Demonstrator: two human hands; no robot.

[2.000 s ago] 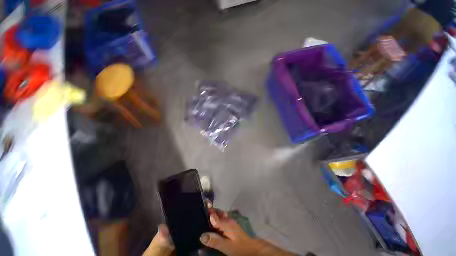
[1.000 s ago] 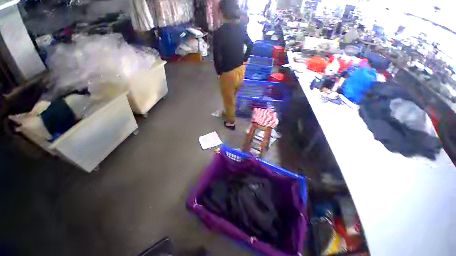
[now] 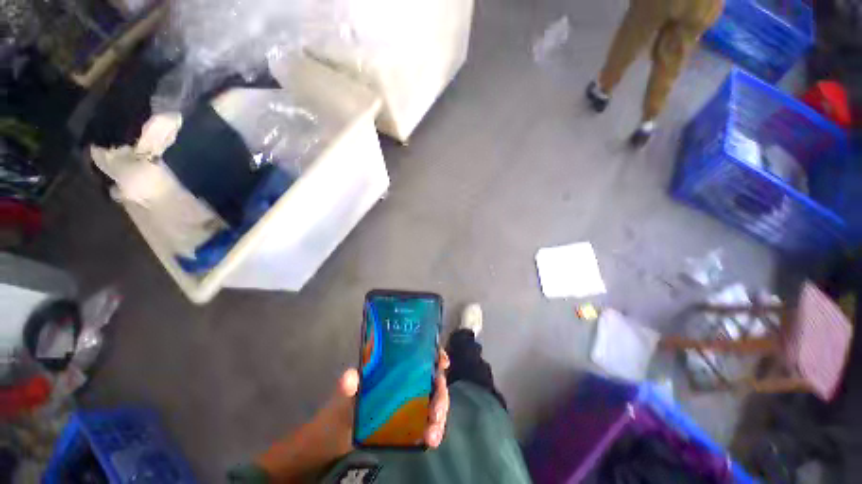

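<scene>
A smartphone is upright in the picture, low and left of centre. Its screen is lit and shows a clock over a blue, teal and orange background. My left hand holds it from below, with the thumb at its left edge and the fingertips around its right edge. The palm is hidden behind the phone. My right hand is not in view.
A cream bin with dark cloth and clear plastic stands left. Blue crates are at right. A purple-lined crate is lower right, near a tipped stool. A person's legs are at top. White sheet on floor.
The view has swung left and down from the crate and table. The phone, barely in view a second ago, is now fully visible with its screen lit.
</scene>
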